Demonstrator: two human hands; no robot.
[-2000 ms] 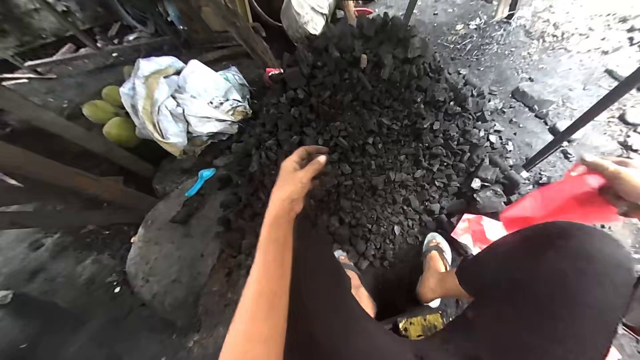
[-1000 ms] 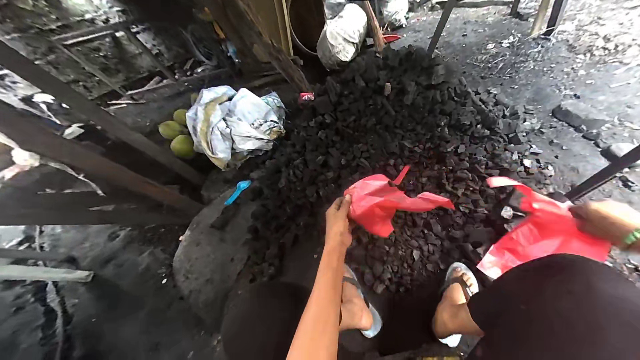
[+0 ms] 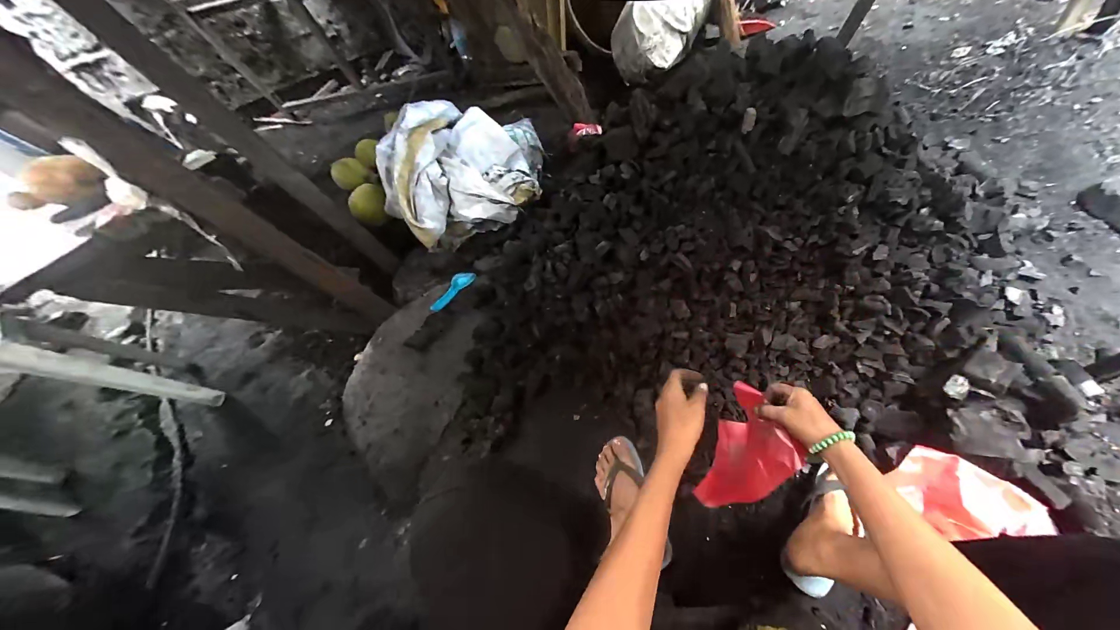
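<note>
My right hand (image 3: 792, 416), with a green beaded bracelet at the wrist, pinches the top of a red plastic bag (image 3: 751, 459) that hangs above the ground between my feet. Just left of the bag is my left hand (image 3: 681, 411), fingers curled and the thumb near the fingertips; nothing shows in it. A second red plastic piece, partly whitish with glare (image 3: 962, 494), lies by my right leg. Beyond both hands spreads a wide pile of black charcoal pieces (image 3: 744, 245).
At the pile's left edge are a flat grey stone (image 3: 402, 394), a blue plastic scoop (image 3: 452, 291), a crumpled white sack (image 3: 464, 166) and several green round fruits (image 3: 367, 203). Wooden beams (image 3: 219, 201) cross the left side. A white sack (image 3: 656, 39) stands behind.
A second ago my left hand held a red bag over the charcoal; now it shows none. My right hand has moved in from the right and holds a red bag beside my left hand.
</note>
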